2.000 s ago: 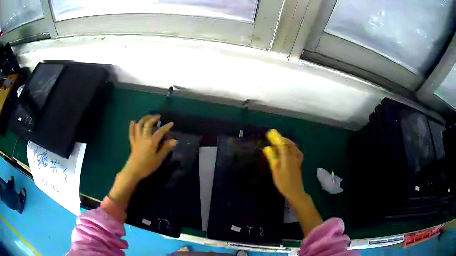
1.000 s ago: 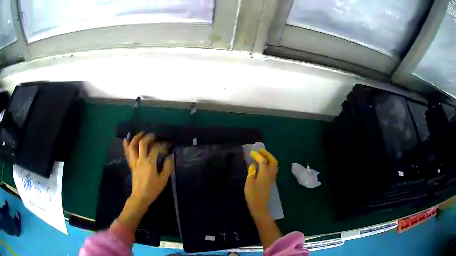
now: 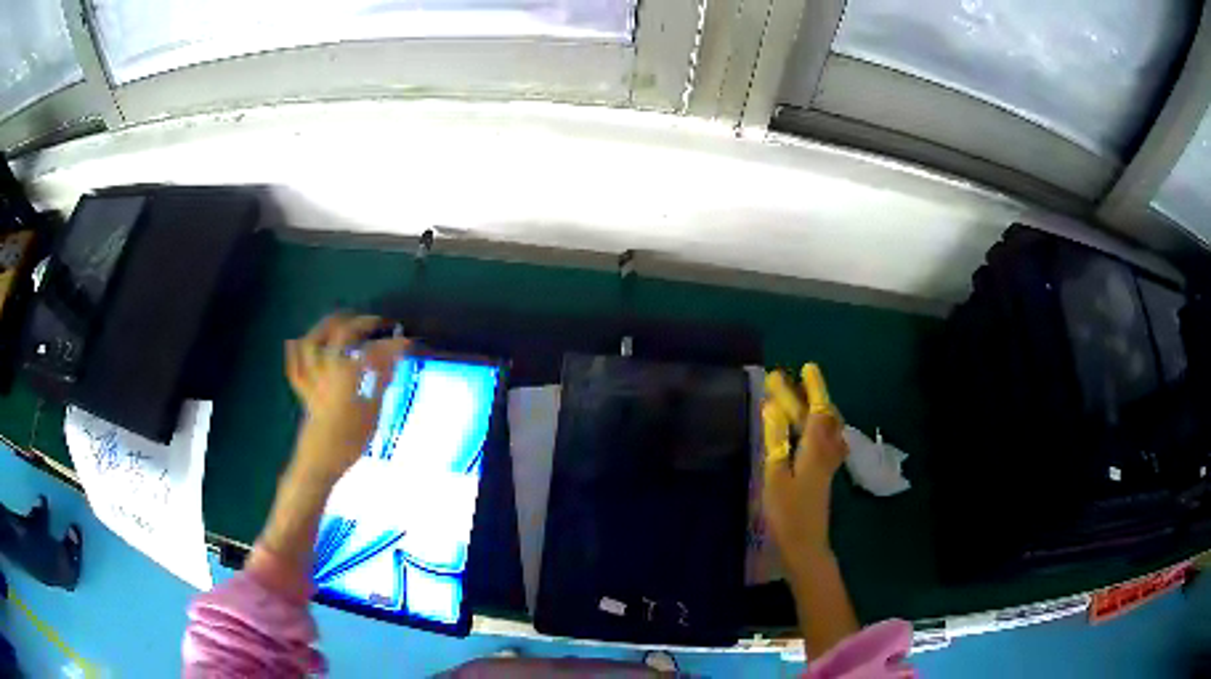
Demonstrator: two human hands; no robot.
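Note:
Two tablets lie side by side on the green bench. The left tablet (image 3: 432,491) is lit with a blue and white picture. The right tablet (image 3: 647,497) is dark, with a small white label and handwritten marks at its lower edge. My left hand (image 3: 335,385) is at the lit tablet's top left corner, near a small dark piece; whether it grips anything is hidden. My right hand (image 3: 801,464), with yellow finger cots, is just right of the dark tablet, fingers apart and empty. White paper (image 3: 531,458) shows between the tablets.
A stack of black trays (image 3: 1016,438) with tablets stands at right. A crumpled white scrap (image 3: 877,464) lies beside it. A black tray (image 3: 173,305) with a tablet is at left, over a handwritten sheet (image 3: 153,484). A windowed wall is behind. A person's foot shows at lower left.
The left tablet, dark before, is now lit. My left hand has moved to its top left corner. My right hand has moved off the right tablet's edge, and its fingers have spread.

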